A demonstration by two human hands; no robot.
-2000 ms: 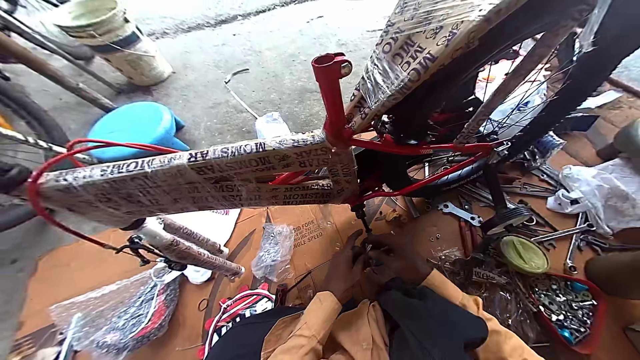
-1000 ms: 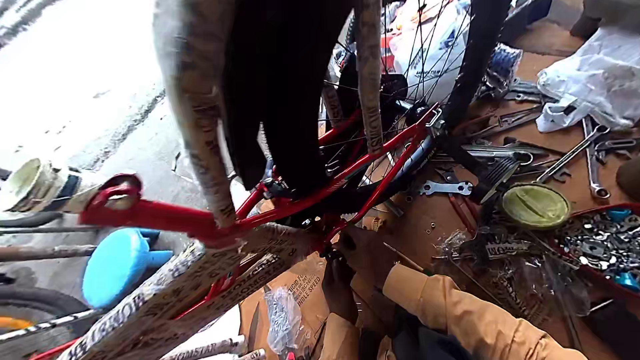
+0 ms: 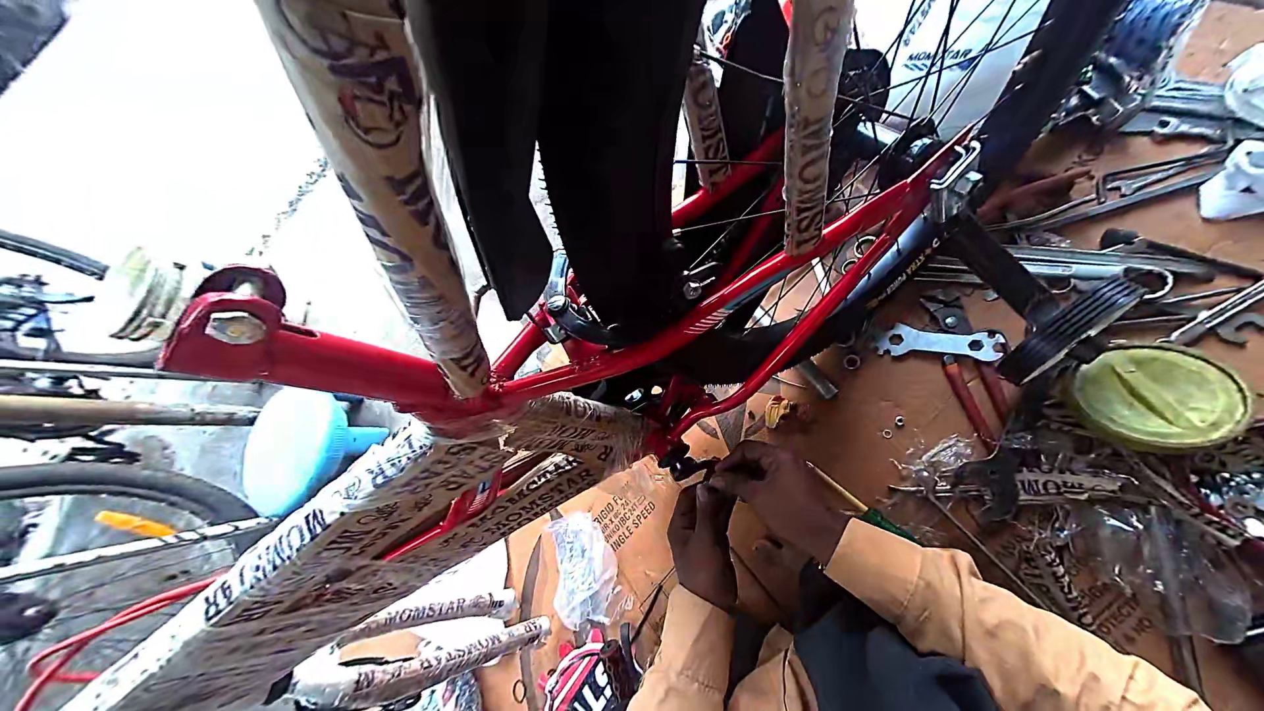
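A bicycle frame with red tubes (image 3: pixel 691 336), partly wrapped in printed paper, fills the middle and left. Below its bottom bracket area, a small black part (image 3: pixel 683 462) sticks out beside the fingers. My left hand (image 3: pixel 703 538) has its fingertips raised against it, close to the other hand. My right hand (image 3: pixel 780 494) pinches at the same spot with thumb and fingers; the small thing between the fingertips is too dark to name. A thin tool with a yellowish shaft and green end (image 3: pixel 859 504) lies by the right hand; whether it is held is unclear.
A spoked rear wheel (image 3: pixel 1047 89) stands at the upper right. A flat multi-hole spanner (image 3: pixel 943 342), red-handled pliers (image 3: pixel 970 400) and a yellow-green lid (image 3: pixel 1157 398) lie on the cardboard at right. A pedal (image 3: pixel 1071 331) juts over the tools. A blue stool (image 3: pixel 296 449) stands at left.
The view has moved markedly closer to the frame and turned. Both hands stay close together beneath the frame, near the bottom bracket area.
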